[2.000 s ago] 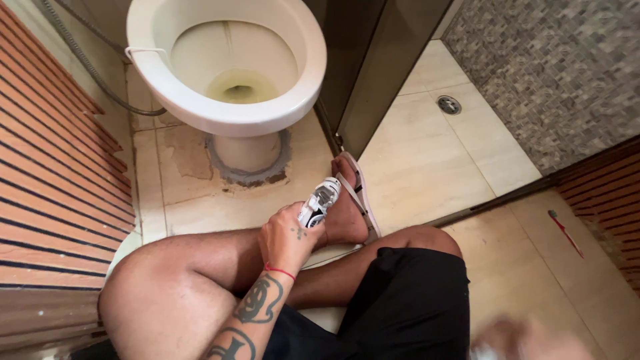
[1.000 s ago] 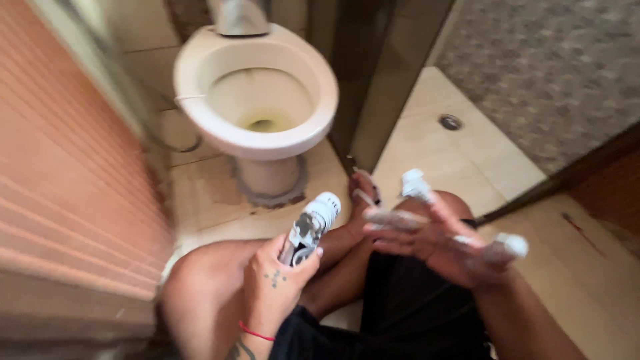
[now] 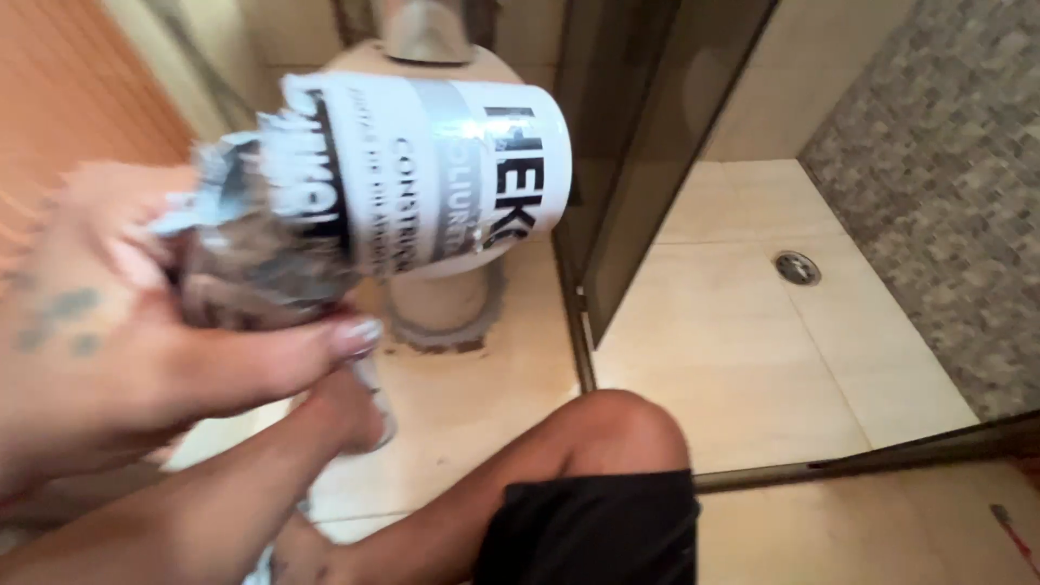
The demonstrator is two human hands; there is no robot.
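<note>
My left hand (image 3: pixel 171 341) grips a partly used foil sausage pack of polyurethane sealant (image 3: pixel 422 171), lifted close to the camera at the upper left. Its printed white end points right, while the crumpled, torn silver foil part lies between my fingers and thumb. Whitish residue shows on the thumb's tip. Behind the pack stands the toilet (image 3: pixel 443 305), its bowl mostly hidden and its base ringed by grey sealant on the tiles. My right hand is out of view.
A dark glass shower door (image 3: pixel 650 187) stands right of the toilet. Beyond are a round floor drain (image 3: pixel 798 267) and a mosaic wall (image 3: pixel 918 187). A thin red-handled tool (image 3: pixel 1016 536) lies at the lower right. My bent legs and black shorts (image 3: pixel 589 528) fill the lower middle.
My left hand has brought the pack up close to the camera. My right hand, spread with white smears on its fingers a second ago, has left the view.
</note>
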